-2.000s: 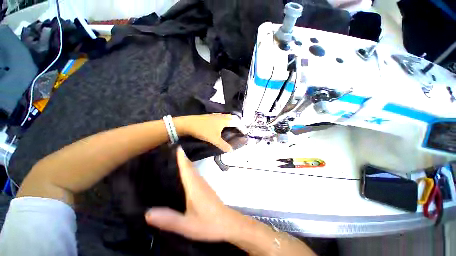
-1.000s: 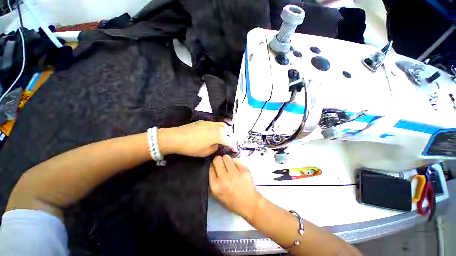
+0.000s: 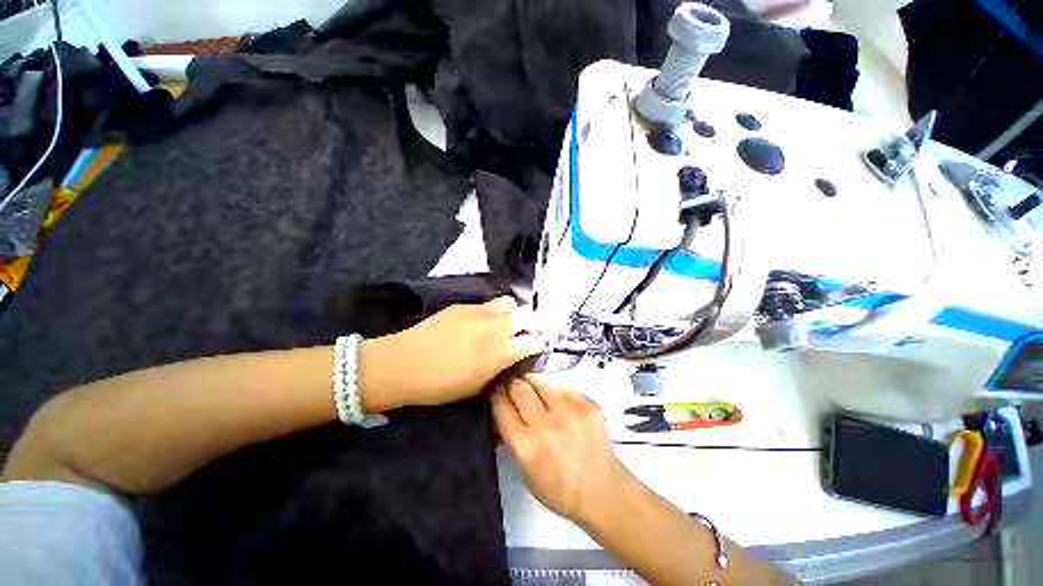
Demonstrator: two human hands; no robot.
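Observation:
Dark mottled garment cloth covers the left side and hangs over the table's front edge. My left hand lies on the cloth just left of the presser foot and needle area, its fingertips pressing the cloth edge. My right hand is just below it, fingers bent and gripping the cloth edge at the fingertips. The white sewing machine with blue stripes stands right of both hands. The needle tip and the exact seam are too small to tell.
Thread snips lie below the machine arm. A smartphone and scissors with orange and red handles lie at the right. A measuring strip runs along the front edge. More dark cloth is heaped behind the machine.
My right hand has come from over the cloth in front to the cloth edge near the needle. My left hand has closed from a spread pose and sits slightly lower beside the presser foot.

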